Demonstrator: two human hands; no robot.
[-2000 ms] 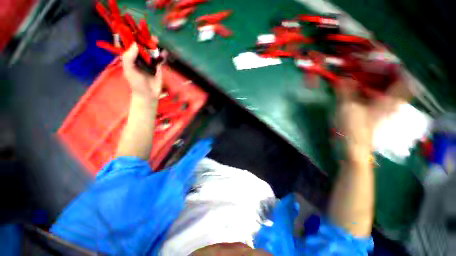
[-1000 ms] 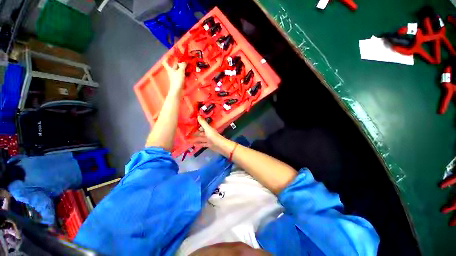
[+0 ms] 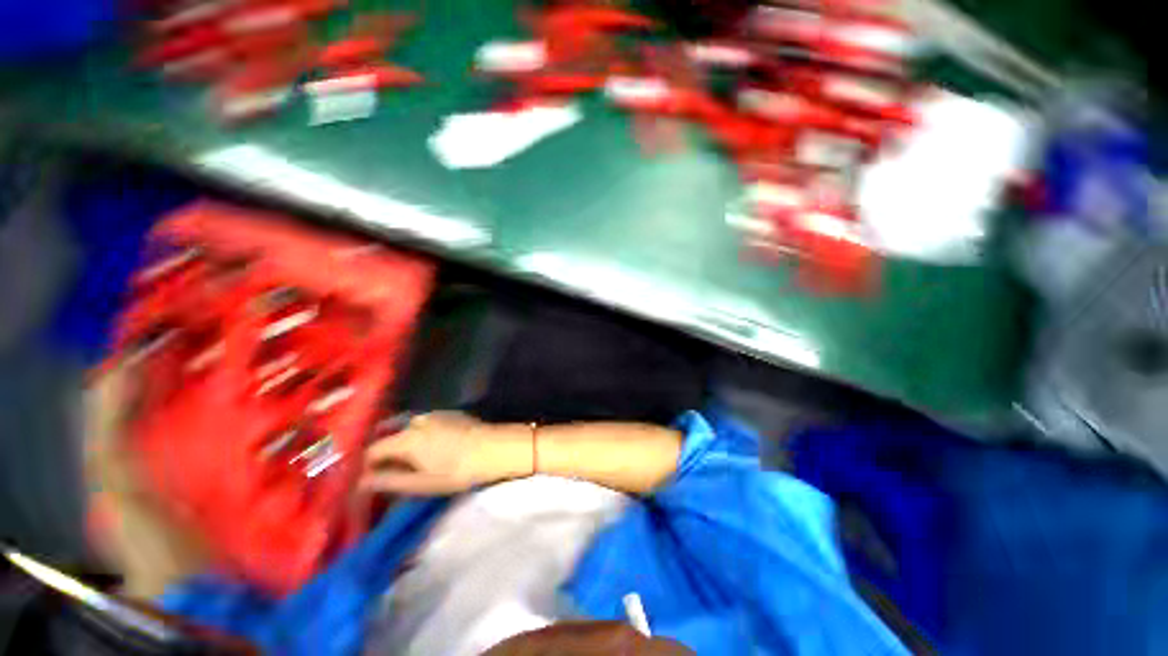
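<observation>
The red compartment tray (image 3: 397, 276) lies at the left, below the bench edge, blurred by motion. It holds several red clamps with black units and white patches (image 3: 282, 327). My left hand (image 3: 113, 423) is a blurred shape along the tray's left side; its fingers and what they touch cannot be made out. My right hand (image 3: 416, 452) is at the tray's right edge, fingers bent towards it. Whether it grips the rim or a clamp cannot be told.
The green bench (image 3: 615, 212) crosses the top. A pile of red clamps (image 3: 820, 115) lies on it beside white paper (image 3: 941, 180). More clamps (image 3: 243, 51) lie at the upper left, near a small white sheet (image 3: 500, 135). A blue item (image 3: 1095, 173) is at the right.
The view has swung towards the bench, so the tray appears lower and further left. The clamp pile shows fully again. My right hand stays by the tray's near side; my left remains along its far side.
</observation>
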